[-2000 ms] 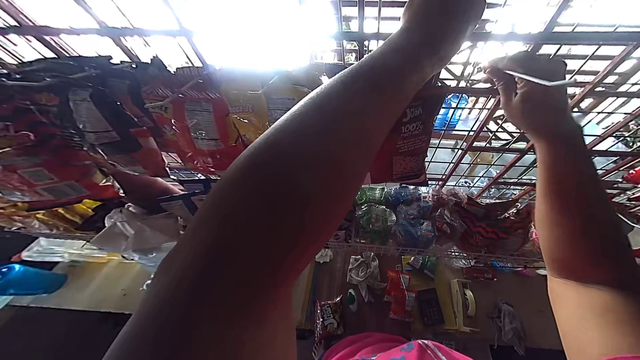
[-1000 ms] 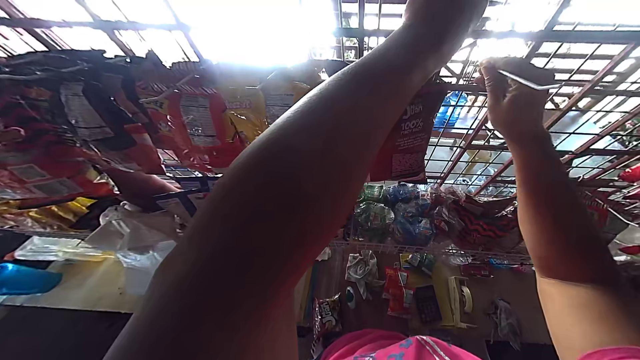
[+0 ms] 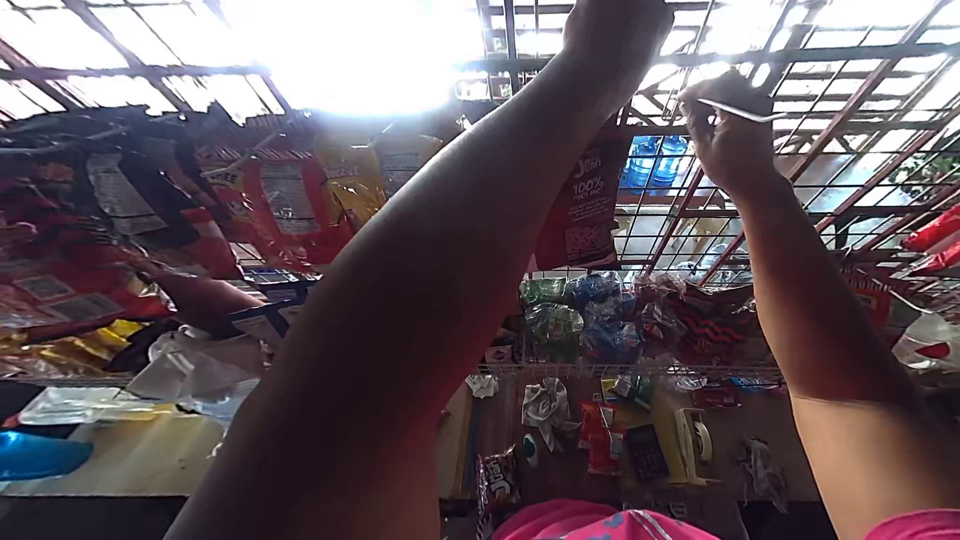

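Note:
My left hand (image 3: 619,26) is raised to the metal grille (image 3: 840,56) at the top edge; its fingers are cut off or hidden, so its grip cannot be told. To its right, my right hand (image 3: 729,124) holds a thin white rod (image 3: 739,112) with a bent end, up against the grille. A dark red packet (image 3: 585,214) hangs below my left wrist, partly behind my forearm. Red snack bags (image 3: 289,202) and yellow snack bags (image 3: 352,176) hang left of my left arm.
A wire shelf (image 3: 645,369) holds bagged green items (image 3: 553,326) and blue items (image 3: 611,330). Below lie a calculator (image 3: 646,452), red packets (image 3: 601,442), a tape dispenser (image 3: 697,446) and a crumpled cloth (image 3: 546,411). A blue plastic object (image 3: 41,455) is at far left. Blue water jugs (image 3: 655,161) show beyond the grille.
My right hand has shifted a little left since the earliest frame, with the white rod still in it. My left arm stays raised in nearly the same place.

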